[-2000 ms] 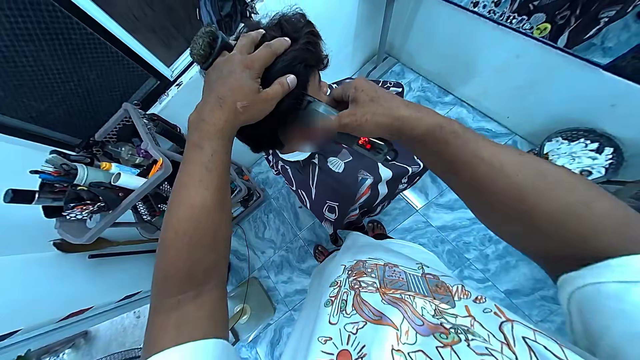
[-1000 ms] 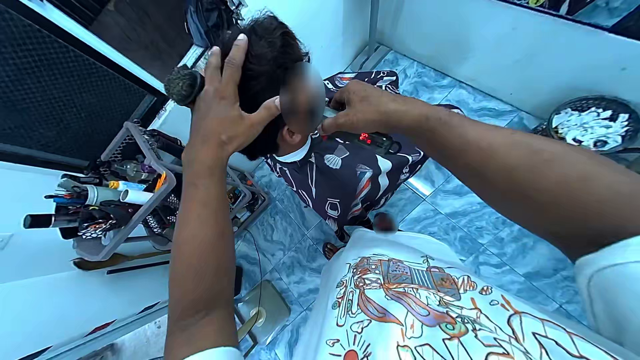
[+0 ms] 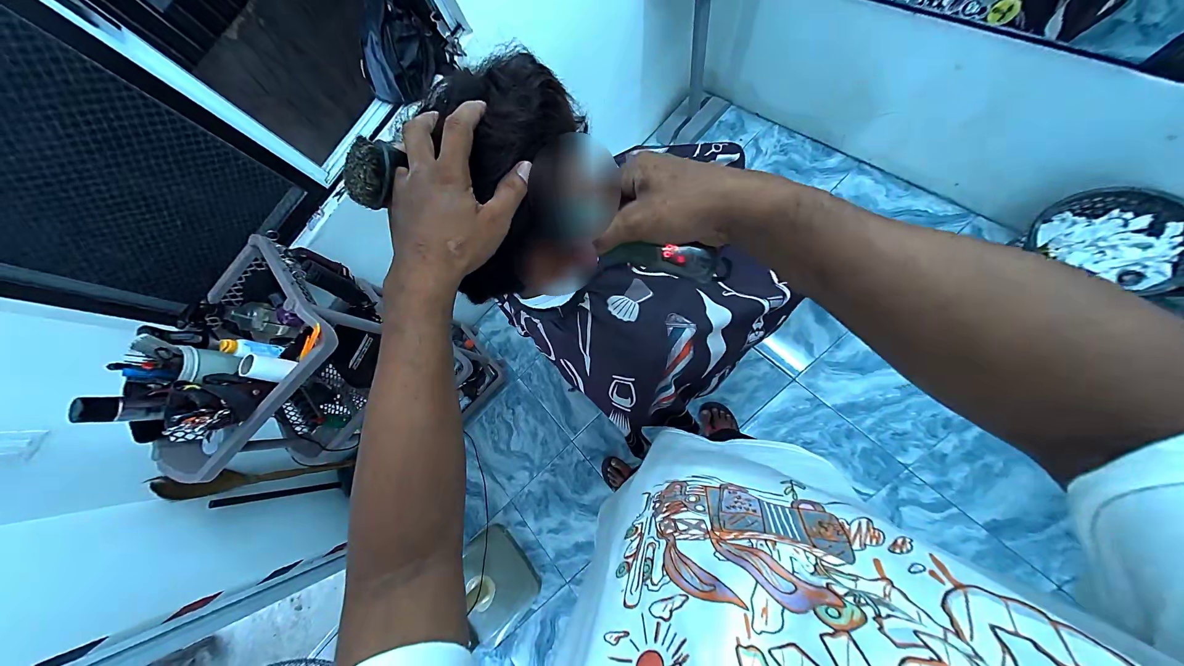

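Observation:
A seated person's head with dark hair [image 3: 523, 106] is in the upper middle, above a dark printed barber's cape [image 3: 638, 333] with a white neck strip [image 3: 548, 301]. My left hand [image 3: 451, 199] lies spread on the hair, and a round brush [image 3: 370, 173] with short bristles sticks out at its outer side, held against the palm. My right hand [image 3: 671, 199] is by the side of the face, closed on a dark hair clipper [image 3: 666, 259] with a lit red display. The clipper's blade end is hidden by blur.
A grey plastic rack [image 3: 250, 425] full of bottles, combs and tools stands at the left. A stool-like beige box [image 3: 499, 583] sits on the tiled floor [image 3: 869, 416], with a cord beside it. At the right is a dark basket [image 3: 1115, 242] of white scraps. A backpack [image 3: 402, 51] hangs at the top.
The left hand stays on the hair with the brush, its fingers shifted a little. The clipper, in the right hand throughout, has moved slightly along the side of the head.

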